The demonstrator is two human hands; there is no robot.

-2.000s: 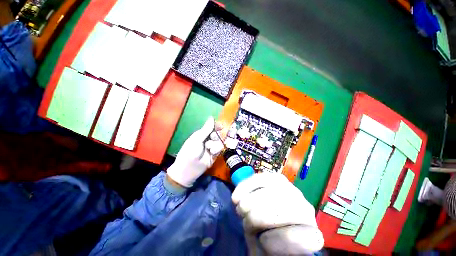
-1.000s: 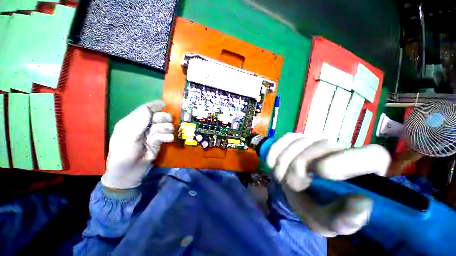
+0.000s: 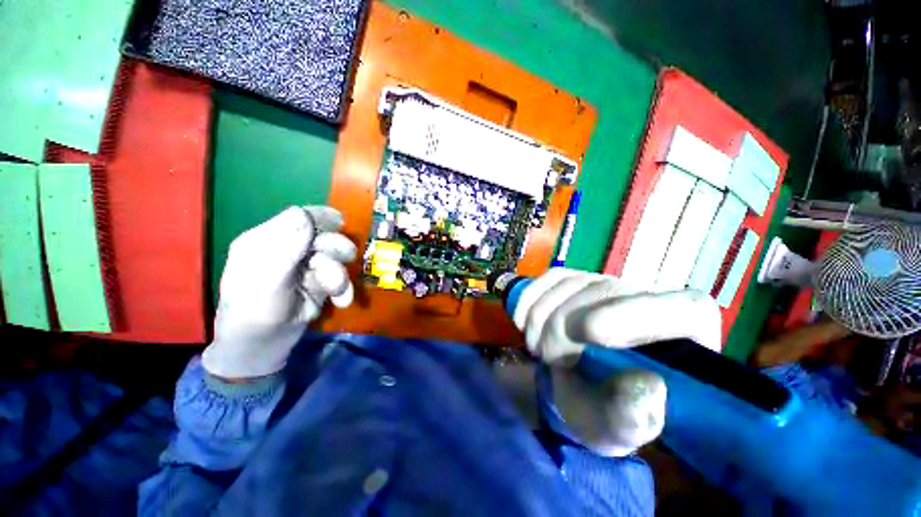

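Observation:
The circuit board assembly [image 3: 444, 222] lies on the orange-brown fixture [image 3: 424, 50], with its silver-white heat sink [image 3: 465, 148] along the far edge and yellow blocks at its near left corner. My right hand [image 3: 606, 343], in a white glove, is closed around the blue electric screwdriver [image 3: 727, 414]. Its dark nose is at the board's near right corner; the bit's tip cannot be made out. My left hand [image 3: 283, 288], in a white glove, is beside the fixture's left edge with fingers curled; whether it holds a tiny screw cannot be seen.
The black screw tray [image 3: 252, 50] is at the upper left. Red holding panels with pale green pieces lie on the left [image 3: 157, 202] and right [image 3: 697, 111]. A marker pen [image 3: 569, 230] lies right of the fixture. A fan [image 3: 874, 273] and part of a person's arm are at far right.
The view has shifted, so the board shows further left than two seconds ago. The screwdriver has moved from the board's near left corner to its near right corner. My left hand has drawn away from the board.

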